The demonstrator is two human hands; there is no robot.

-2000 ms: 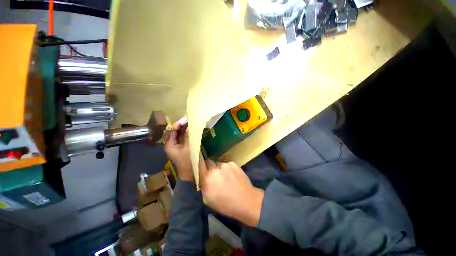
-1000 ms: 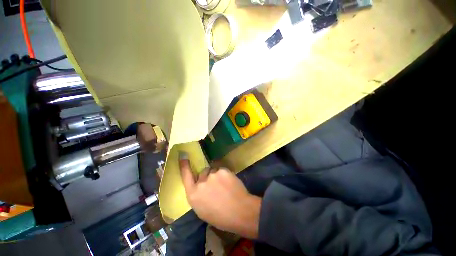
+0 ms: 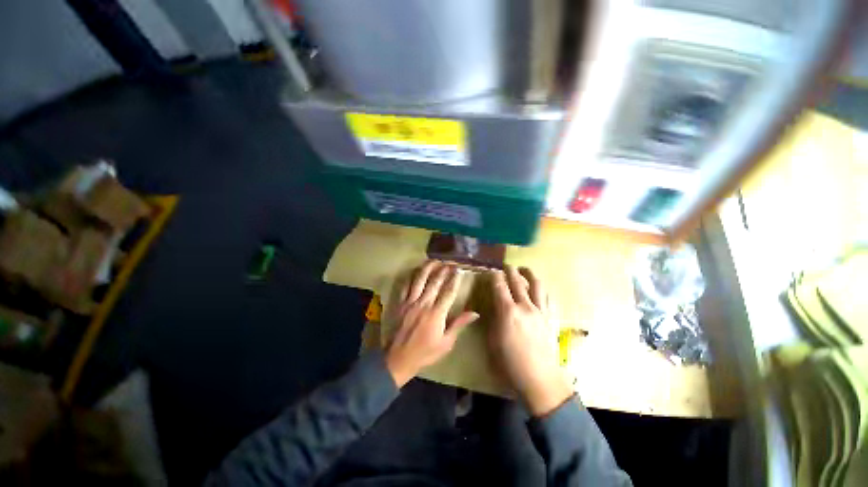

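Observation:
A tan-yellow cut panel lies under the press head, which is grey and green with a yellow warning sticker. The brown-red die shows below the head, just beyond my fingertips. My left hand lies on the panel with its fingers spread a little and the thumb out. My right hand lies on the panel beside it, fingers pointing to the die. Both hands are bare and press on the panel without gripping it. Whether a badge is under the die cannot be seen.
The control box with red and green switches stands at the upper right. A plastic bag of badges lies on the bench at the right, with panel stacks beyond. Cartons stand on the left, by a yellow floor line.
The view has swung round to face the press head. My left hand, hidden behind the panel before, now lies on top of it beside my right hand. The panel now lies flat under the head.

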